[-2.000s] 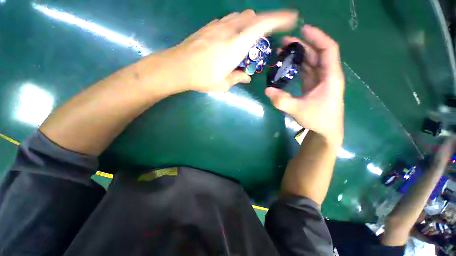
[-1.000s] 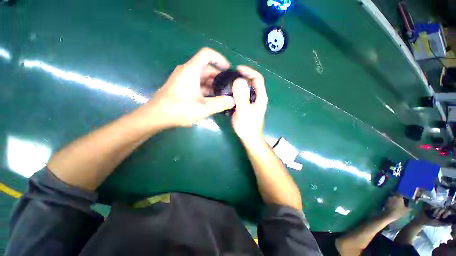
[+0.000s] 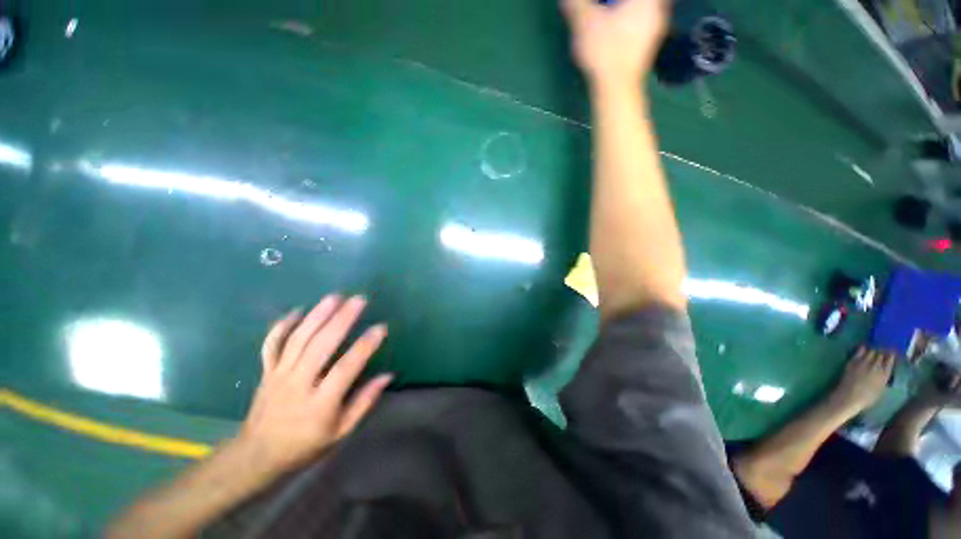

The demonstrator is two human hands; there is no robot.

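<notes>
My left hand (image 3: pixel 316 379) is empty, palm down with its fingers spread, low at the bench's near edge. My right hand (image 3: pixel 620 37) reaches to the top edge, which cuts it off; a small bit of blue shows by its fingers, and its grip is hidden. A dark round unit (image 3: pixel 698 48) lies just right of it on the darker green strip. A clear ring (image 3: pixel 503 155) and a small ring (image 3: pixel 271 256) lie on the green bench (image 3: pixel 422 316).
A cream-yellow paper piece (image 3: pixel 582 278) lies beside my right forearm. Another worker's arm (image 3: pixel 811 426), a blue bin (image 3: pixel 915 307) and dark units (image 3: pixel 840 305) are at the right. A dark round part (image 3: pixel 6 38) is cut off at the upper left edge.
My hands have parted. The dark unit they held together is no longer between them. My left hand has moved down and opened; my right hand has moved up to the top edge.
</notes>
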